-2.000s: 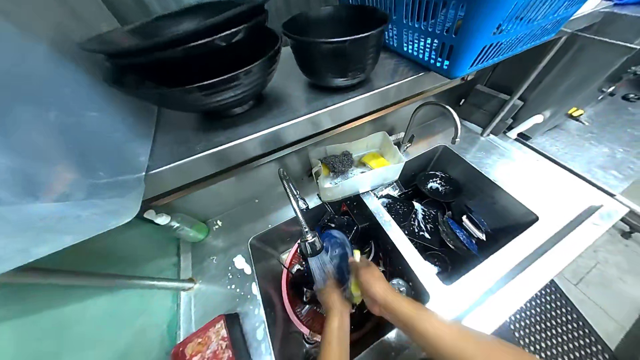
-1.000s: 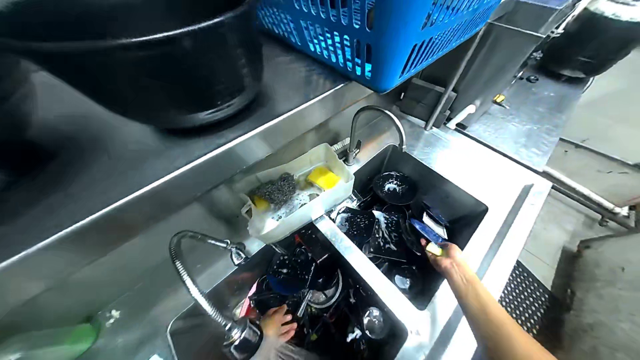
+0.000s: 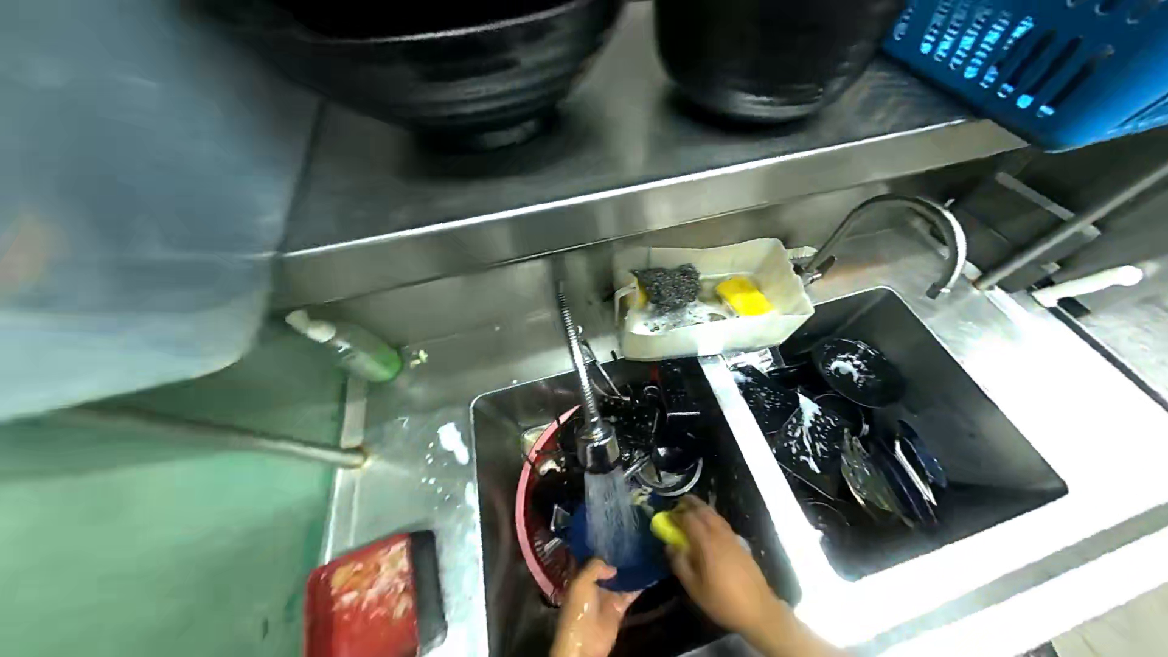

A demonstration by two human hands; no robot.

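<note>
Over the left sink basin, my left hand grips the lower left rim of a blue dish. Water from the sprayer faucet pours onto that dish. My right hand holds a yellow sponge against the dish's right side. Beneath them, a pink-rimmed tub with dark dishes and utensils stands in the basin. The right basin holds a black bowl with suds and several dark and blue dishes leaning together.
Behind the basins sits a white plastic container with a steel scourer and a yellow sponge. A curved faucet, green bottle and red tray stand around. Overhead, a shelf carries black bowls and a blue basket.
My right hand has moved from the right basin, where it held a blue dish, to the left one. My left hand now holds a blue dish under the spray. The view has swung left.
</note>
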